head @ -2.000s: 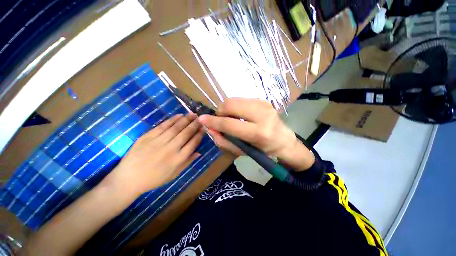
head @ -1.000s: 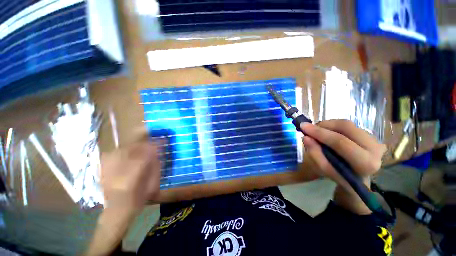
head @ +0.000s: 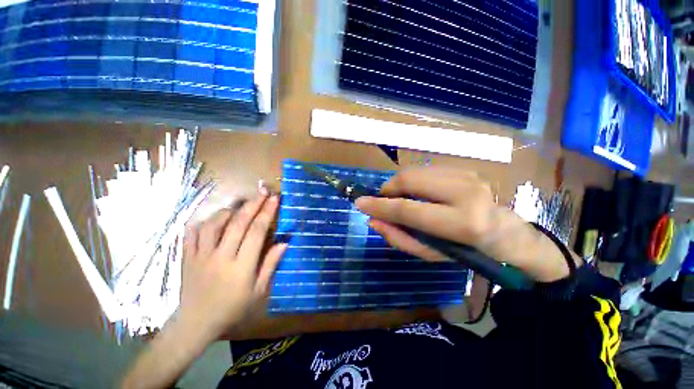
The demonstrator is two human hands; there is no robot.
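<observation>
A blue solar cell panel (head: pixel 319 266) with thin silver lines lies flat on the brown bench in front of me. My right hand (head: pixel 449 213) grips a dark soldering iron (head: pixel 456 249) like a pen. Its metal tip is over the panel's upper left part; I cannot tell if it touches. My left hand (head: pixel 232 254) lies at the panel's left edge, fingers bent, fingertips near the upper left corner. Whether it holds a thin strip is unclear. A pale band crosses the panel, partly hidden by my right hand.
A pile of white strips and ribbons (head: pixel 141 235) lies left, another (head: pixel 533 209) right. A long white strip (head: pixel 411 137) and a dark cell fragment (head: pixel 390 153) lie beyond the panel. Panel stacks stand upper left (head: pixel 183 57) and upper centre (head: pixel 437 61). Blue bins (head: pixel 593 114) stand upper right.
The view has swung and shifted. My right hand has moved the iron from the panel's right end to its upper left part. My left hand is now at the left edge.
</observation>
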